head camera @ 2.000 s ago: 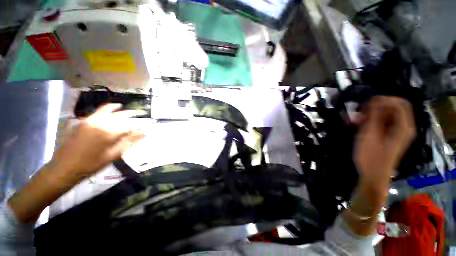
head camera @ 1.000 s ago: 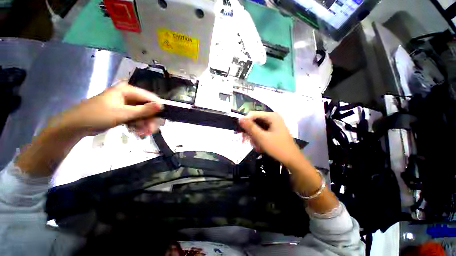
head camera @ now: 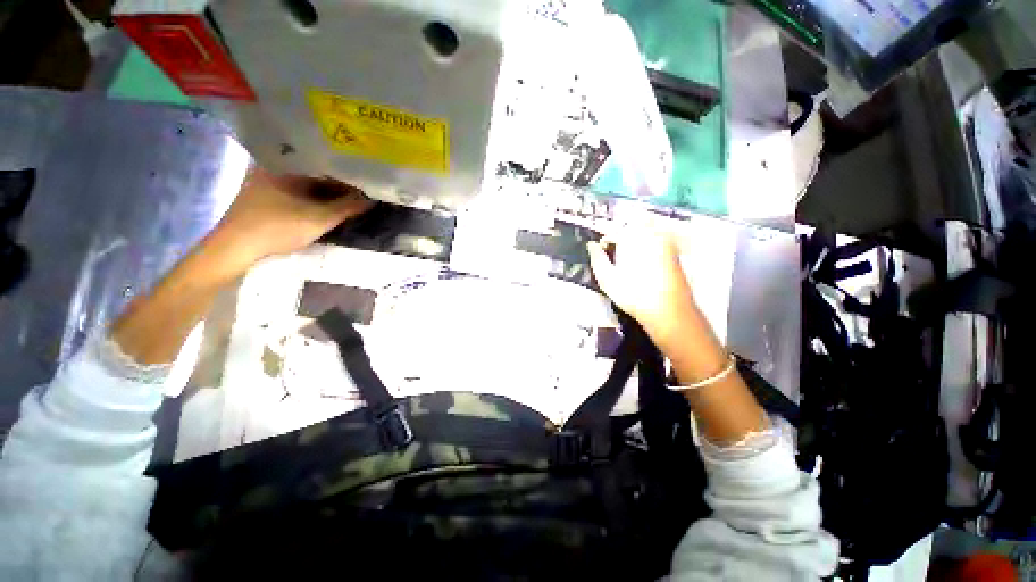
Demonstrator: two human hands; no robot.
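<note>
A camouflage strap (head camera: 400, 231) lies under the sewing machine head (head camera: 364, 97) at the clamp. My left hand (head camera: 284, 214) is at the strap's left end, its fingertips partly hidden under the head. My right hand (head camera: 645, 279) is at the right side of the clamp, fingertips on a dark strip (head camera: 557, 242); glare hides whether it grips it. In front, a padded camouflage shoulder strap (head camera: 466, 426) lies across the white work plate (head camera: 477, 341), with a black webbing (head camera: 361, 366) and ladder-lock buckle (head camera: 393, 426) on it. A second buckle (head camera: 570, 446) sits further right.
Black webbing pieces (head camera: 852, 375) are heaped at the right. A green machine bed (head camera: 693, 136) is behind the head. A lit control screen (head camera: 880, 28) is at the upper right. Shiny metal table (head camera: 68, 262) extends at the left. Something orange (head camera: 986, 568) is at the lower right.
The black strip that was stretched between both hands in front of the clamp is now at the clamp. My hands have moved forward and further apart. The view has shifted closer to the head.
</note>
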